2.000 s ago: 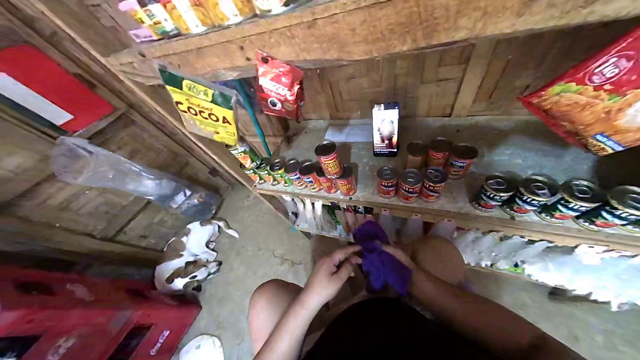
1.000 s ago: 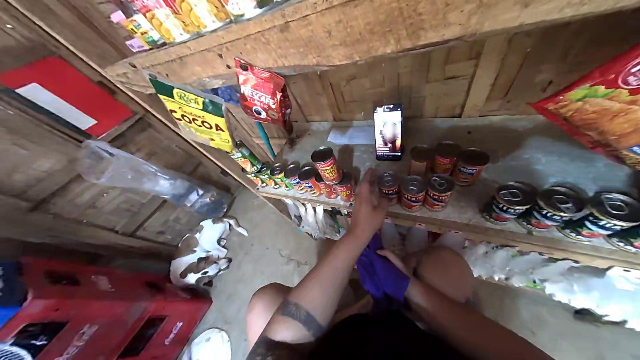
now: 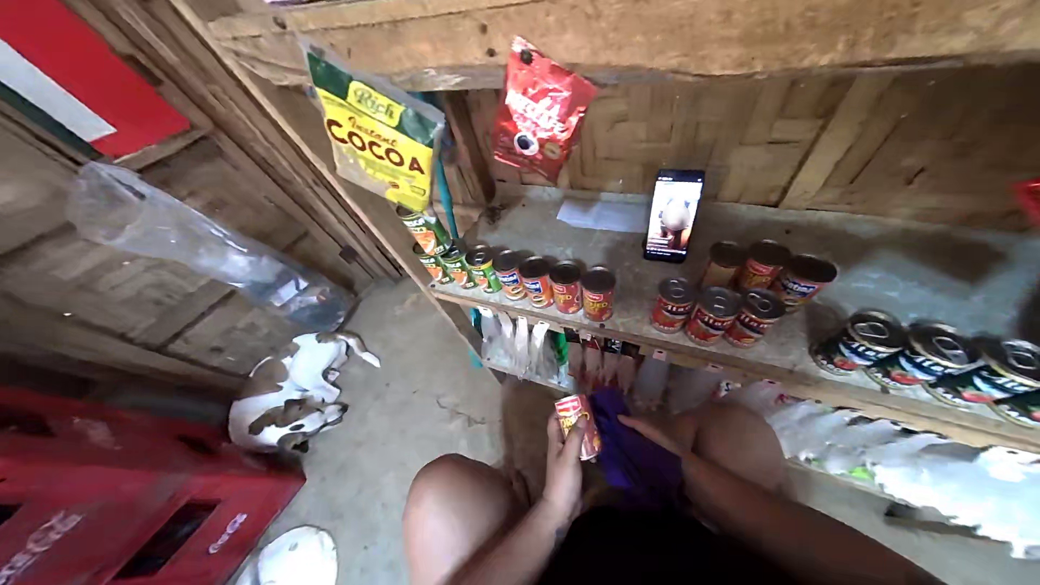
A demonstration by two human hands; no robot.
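Note:
In my left hand (image 3: 567,455) is a small red and yellow food can (image 3: 578,426), held between my knees below the shelf edge. My right hand (image 3: 658,443) grips a purple cloth (image 3: 630,455) just beside the can; its fingers are partly hidden by the cloth. On the shelf above, a row of small cans (image 3: 536,280) stands at the left, and a group of red cans (image 3: 713,314) stands at the middle. A lit smartphone (image 3: 673,215) leans upright behind them.
Larger dark cans (image 3: 936,351) line the shelf's right. A cocoa pouch (image 3: 375,134) and a red coffee pouch (image 3: 540,114) hang above. Plastic bags (image 3: 934,479) hang below. A brown-and-white dog (image 3: 296,394) lies on the floor near red crates (image 3: 122,487).
My left hand was reaching to the cans on the shelf; now it is down near my knees with a can, beside the cloth. The can that stood atop the left row has left its place.

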